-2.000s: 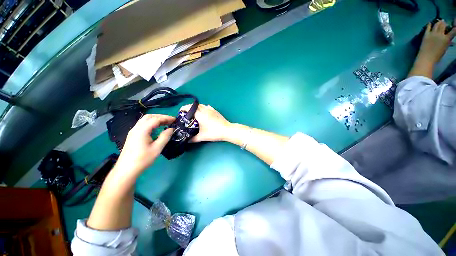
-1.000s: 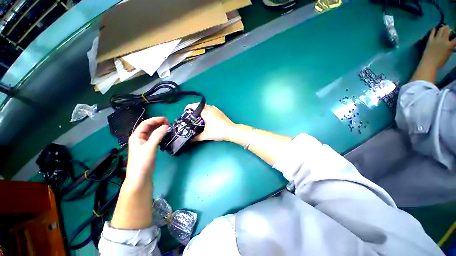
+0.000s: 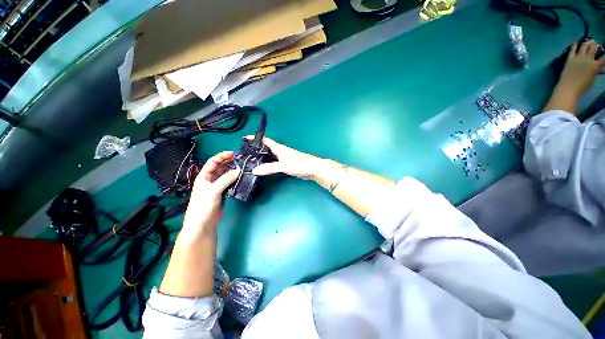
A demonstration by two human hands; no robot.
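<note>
A black housing (image 3: 247,173) with thin wires over its open face is held between both my hands above the green mat. My left hand (image 3: 211,189) grips its left side with thumb and fingers. My right hand (image 3: 282,160) holds its right side. A power cord (image 3: 222,122) runs from the top of the housing into loops with a yellow tie. A second black housing (image 3: 171,163) with thin wires lies just left of my left hand. A bagged plug (image 3: 111,146) lies at the left, and another bagged plug (image 3: 244,296) lies near my left sleeve.
Cardboard sheets (image 3: 219,36) and white sheets lie at the back. More black cords (image 3: 136,265) and a dark unit (image 3: 70,210) lie at left, by an orange-brown box (image 3: 40,285). Small dark parts (image 3: 494,116) lie at right, near another person's hand (image 3: 581,66). Yellow ties (image 3: 436,8) lie at the back.
My left hand has moved right and closed on the housing. The housing has turned more upright, and my right thumb now lies over its face. The second housing shows more.
</note>
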